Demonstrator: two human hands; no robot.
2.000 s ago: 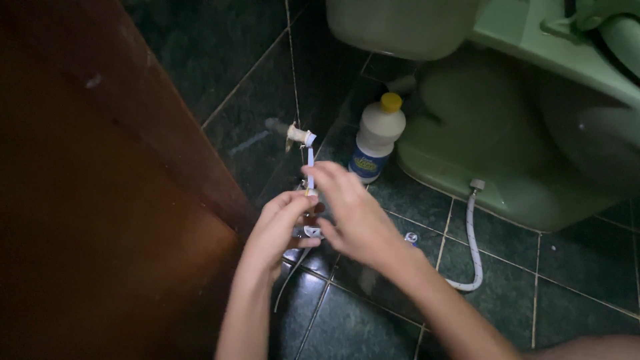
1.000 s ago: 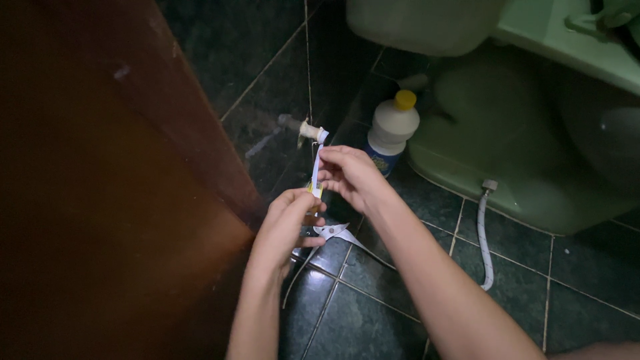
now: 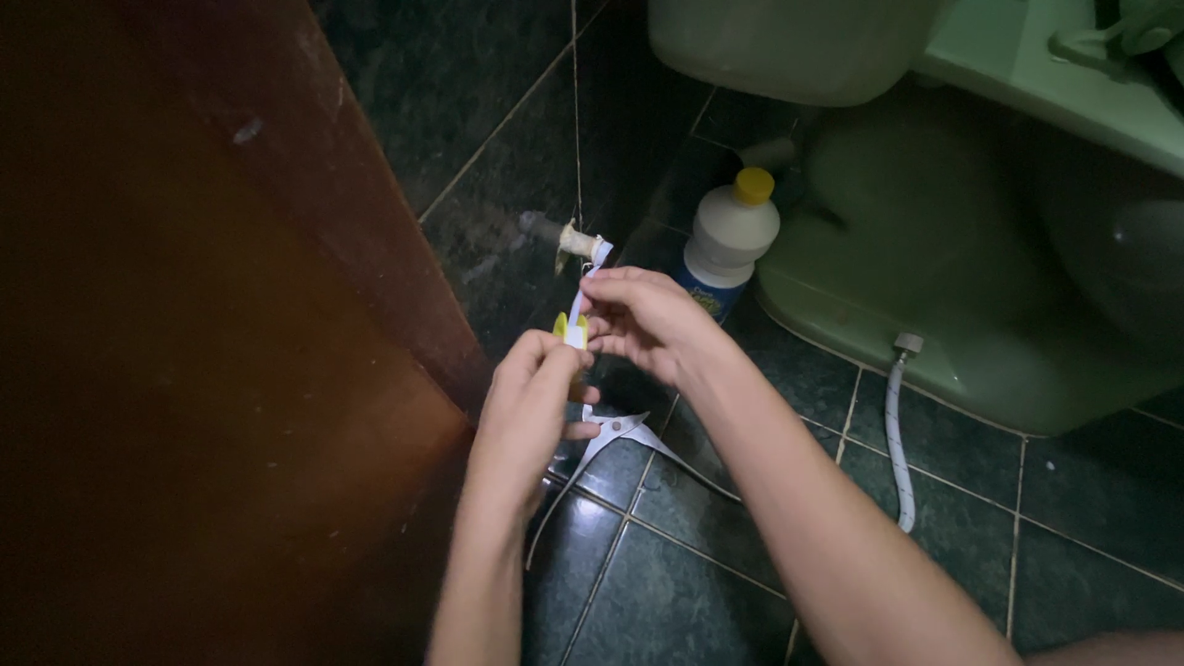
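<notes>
A pipe stub [image 3: 581, 242] sticks out of the dark tiled wall, and white thread seal tape [image 3: 577, 298] runs down from its end to a small white and yellow tape spool [image 3: 573, 331]. My left hand [image 3: 538, 384] grips the spool from below. Just beneath the pipe, my right hand [image 3: 647, 319] has its thumb and forefinger on the tape; its other fingers are near the spool. Below both hands, metal slip-joint pliers [image 3: 618, 427] lie spread on the floor tiles, partly hidden by my left fingers and right forearm.
A white plastic bottle with a yellow cap [image 3: 735, 227] stands behind my right hand. The green toilet base [image 3: 925, 277] is at the right, with a braided flexible hose [image 3: 894, 435] on the floor by it. A brown wooden door [image 3: 231, 324] fills the left side.
My right hand has moved from over the spool to the tape just under the pipe. The spool's yellow part and the pliers show more plainly than two seconds ago.
</notes>
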